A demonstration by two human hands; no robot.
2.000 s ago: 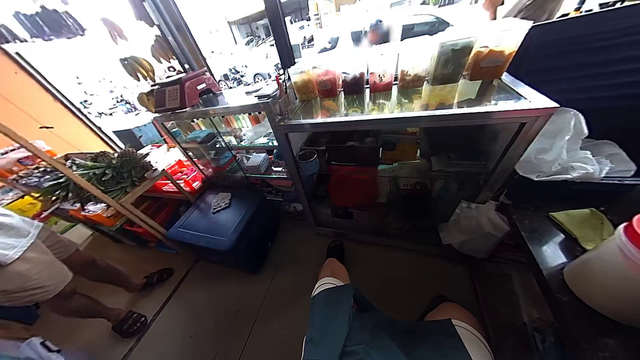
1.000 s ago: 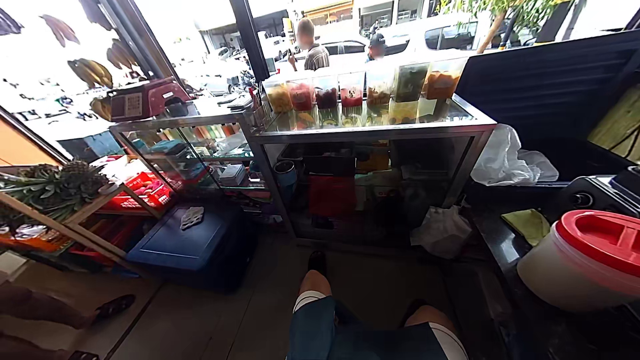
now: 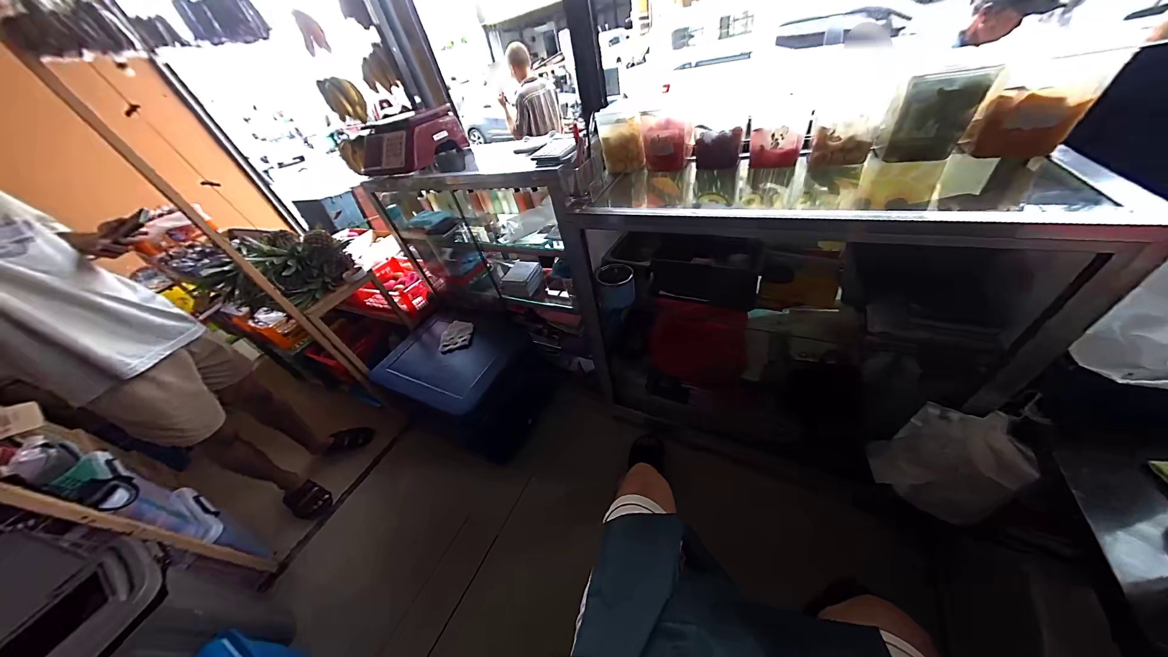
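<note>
Neither my left hand nor my right hand shows in the head view; only my legs in dark green shorts (image 3: 639, 575) appear at the bottom. Ahead stands a metal-framed glass counter (image 3: 821, 217). On it is a row of clear containers with coloured contents, among them a red-filled container (image 3: 666, 141) and an orange-filled container (image 3: 1031, 119). A smaller glass display case (image 3: 474, 233) adjoins it on the left, with a dark red weighing scale (image 3: 411, 141) on top. A blue plastic storage bin (image 3: 456, 365) sits on the floor below, an egg-tray-like piece (image 3: 456, 337) on its lid.
At the left, a person in a white shirt (image 3: 91, 292) stands beside a wooden rack (image 3: 338, 297) with pineapples (image 3: 315, 260). A white plastic bag (image 3: 954, 461) lies by the counter's right end. A dark worktop (image 3: 1122, 511) edges the right side; another person (image 3: 536, 100) is outside.
The view has swung left since one second ago, so the red-lidded tub at the right is out of sight. The person in the white shirt shows more fully now.
</note>
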